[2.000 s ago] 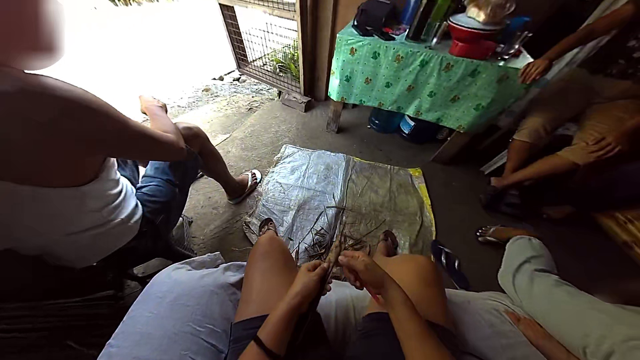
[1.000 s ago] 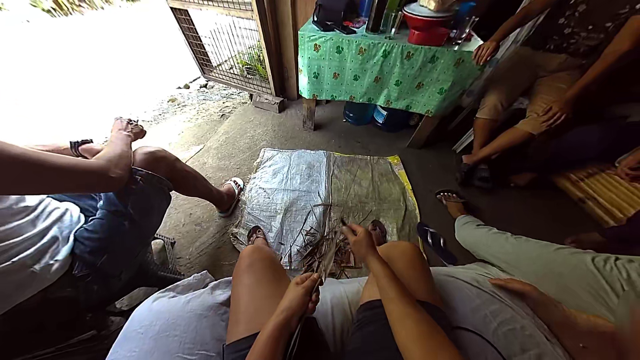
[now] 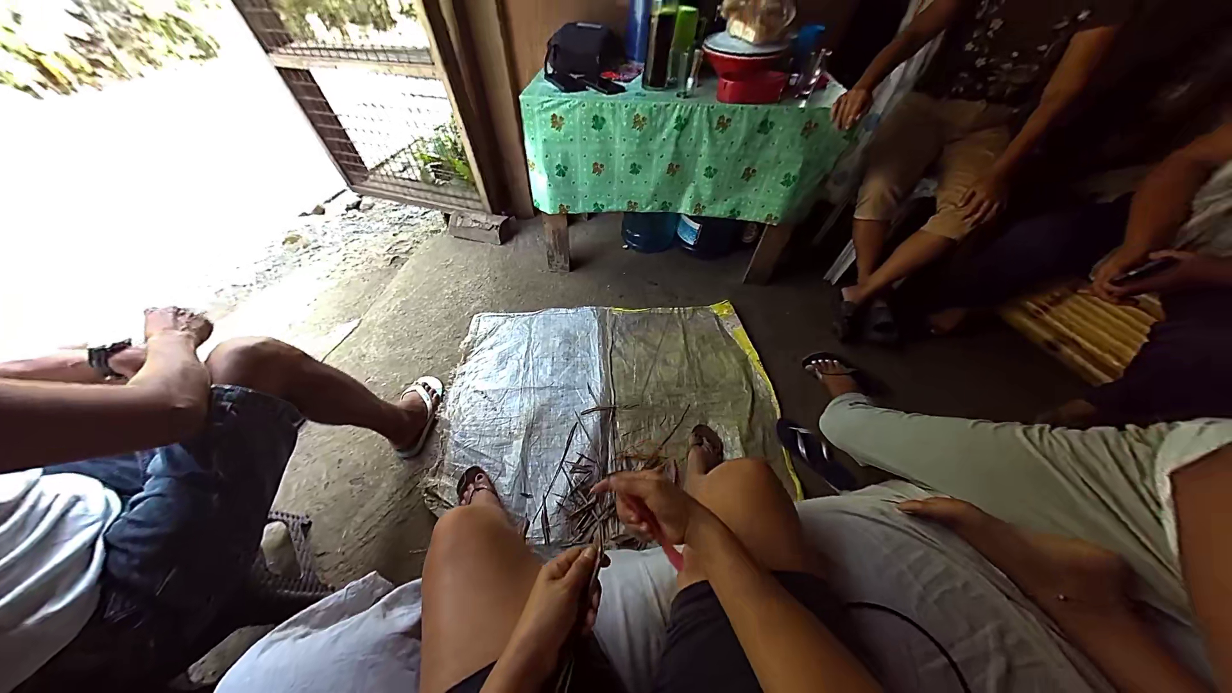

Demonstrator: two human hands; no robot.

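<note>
My left hand (image 3: 568, 589) is closed on a bundle of thin dark strips (image 3: 570, 664), low in the view between my knees. Above and right of it, my right hand (image 3: 654, 505) holds a tool with a red handle (image 3: 666, 547); its working end is hidden by the hand. Beyond both hands, a loose heap of dry brown plant scraps (image 3: 587, 505) lies on a flattened woven plastic sack (image 3: 529, 385). My sandalled feet rest at the near part of the sack.
A seated person (image 3: 154, 433) is at the left, others sit at the right. A table with a green cloth (image 3: 674, 159) stands behind, with water containers (image 3: 650, 231) below. A dark slipper (image 3: 816, 452) lies beside the sack. A wire-mesh gate (image 3: 385, 115) is at the back left.
Two seconds ago my hands were close together at the strips; now the right hand is up and away from the left. The view has shifted somewhat.
</note>
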